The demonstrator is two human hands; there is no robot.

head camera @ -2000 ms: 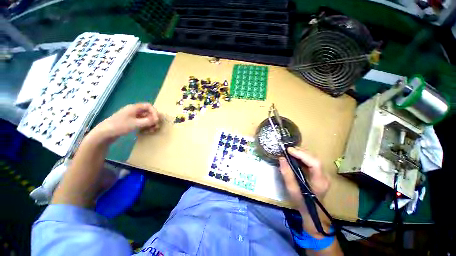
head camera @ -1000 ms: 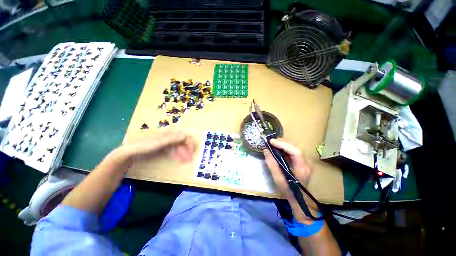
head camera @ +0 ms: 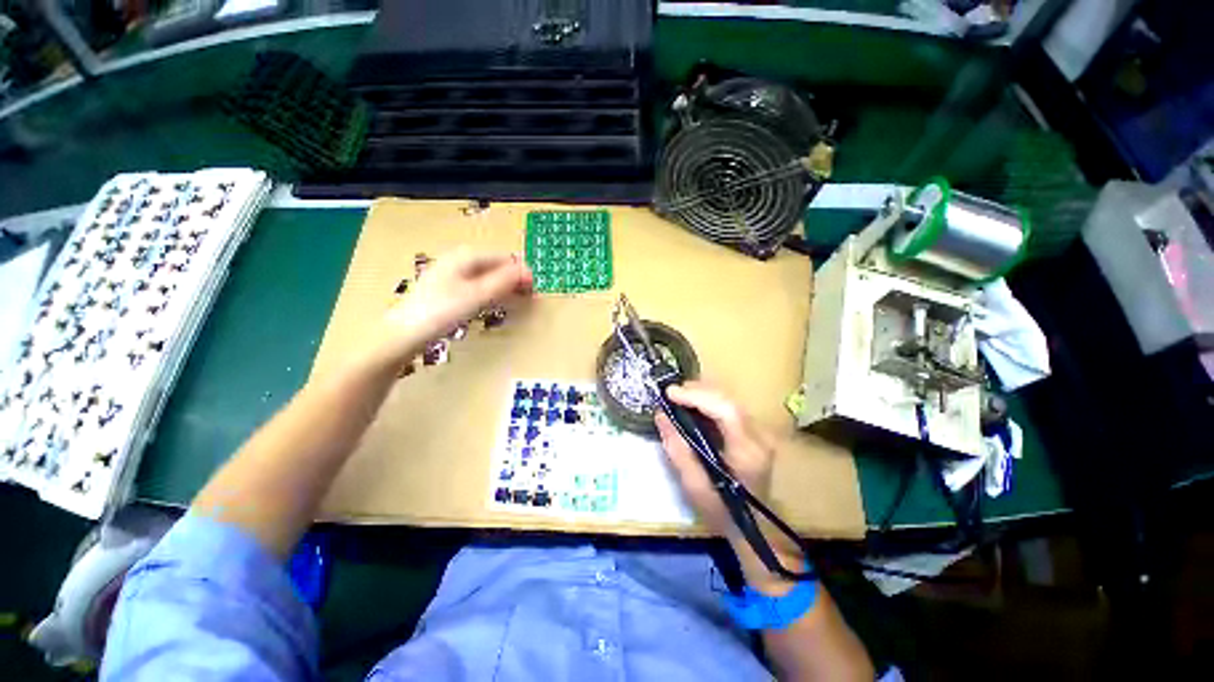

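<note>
My left hand [head camera: 466, 296] is over the pile of small dark components with orange-gold tails [head camera: 433, 349] and hides most of it. Its fingers are bent, and whether they hold a component cannot be told. My right hand [head camera: 719, 446] is shut on the black soldering iron [head camera: 702, 453], its metal tip above the round brown cleaning pot [head camera: 686, 353]. The worked panel [head camera: 535, 440], with rows of dark parts and a pale green bare corner, lies on a white sheet [head camera: 650, 480] left of my right hand.
A green bare panel [head camera: 570, 251] lies at the far side of the cardboard [head camera: 360, 460]. A black fan [head camera: 735, 173] stands behind. The solder feeder [head camera: 852, 360] with its reel [head camera: 979, 233] is at right. A white parts tray [head camera: 120, 313] is at far left. The iron's cable runs right.
My left hand has moved from beside the pile, past the worked panel's left side, to over the pile. My right hand still holds the iron above the pot. The camera view has shifted.
</note>
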